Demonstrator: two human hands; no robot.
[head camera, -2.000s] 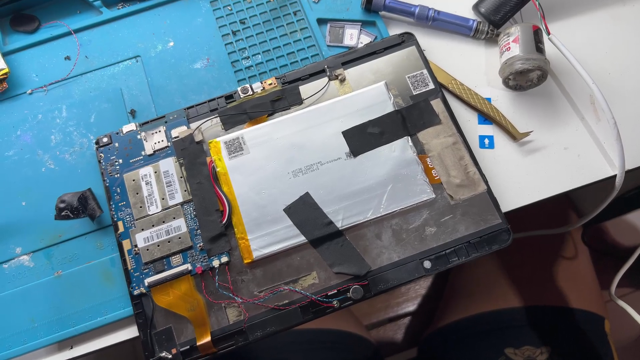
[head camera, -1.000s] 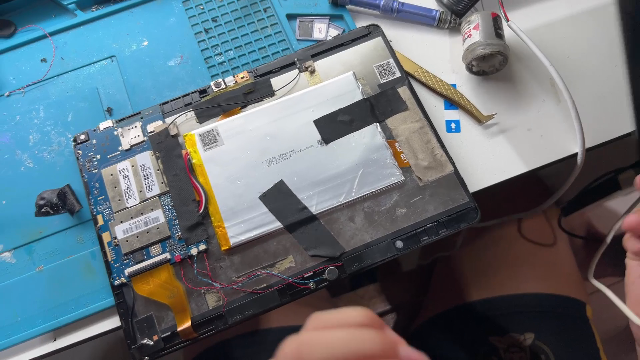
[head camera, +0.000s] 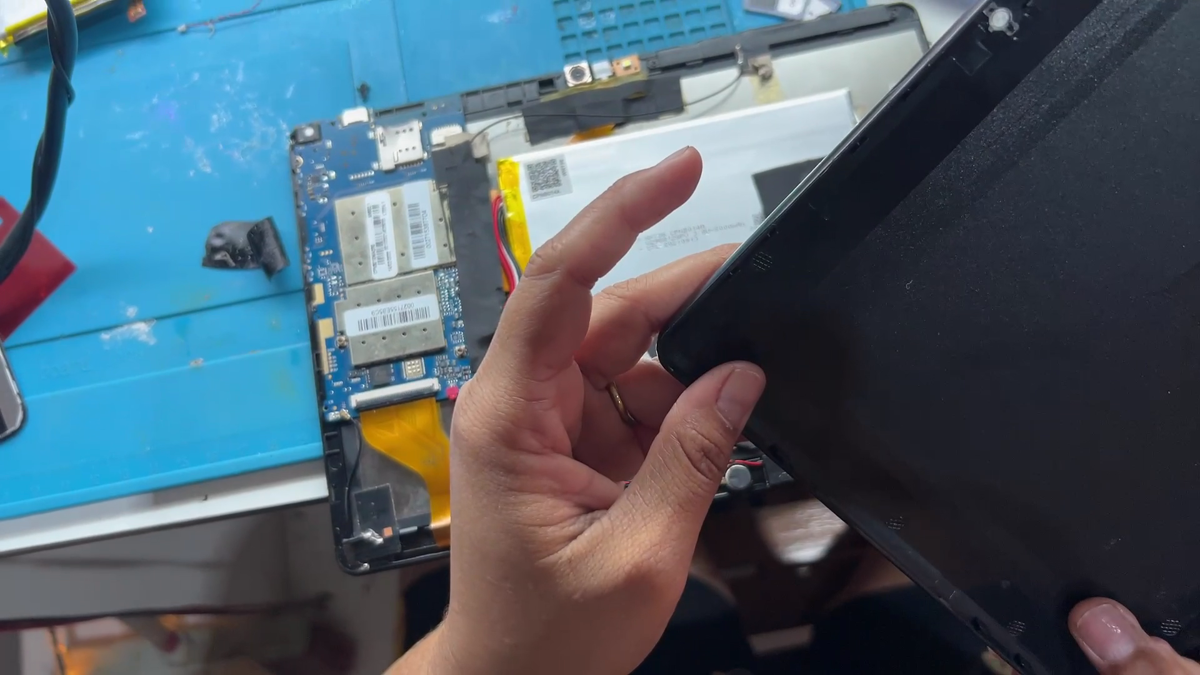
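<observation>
My left hand (head camera: 600, 412) pinches the corner of a black plastic tablet back cover (head camera: 966, 309) between thumb and fingers, its index finger raised. At the bottom right, my right hand (head camera: 1116, 637) has its thumb on the same cover; its other fingers are hidden. The cover is tilted above an opened tablet (head camera: 370, 562). In the tablet, a blue circuit board (head camera: 323, 187) with metal shields lies left of a silver battery pack (head camera: 694, 141) with yellow tape at its edge. An orange flat ribbon cable (head camera: 403, 441) runs down from the board. Hand and cover hide much of the battery.
A blue silicone work mat (head camera: 169, 375) lies under the tablet's left side. A crumpled piece of black tape (head camera: 246, 246) is on it. A dark cable (head camera: 47, 141) hangs at the left, near a red item (head camera: 33, 272) and the edge of a phone-like device (head camera: 7, 394).
Both hands have come into fuller view with the black back cover, which now covers the tablet's right part. The view has shifted closer and to the left.
</observation>
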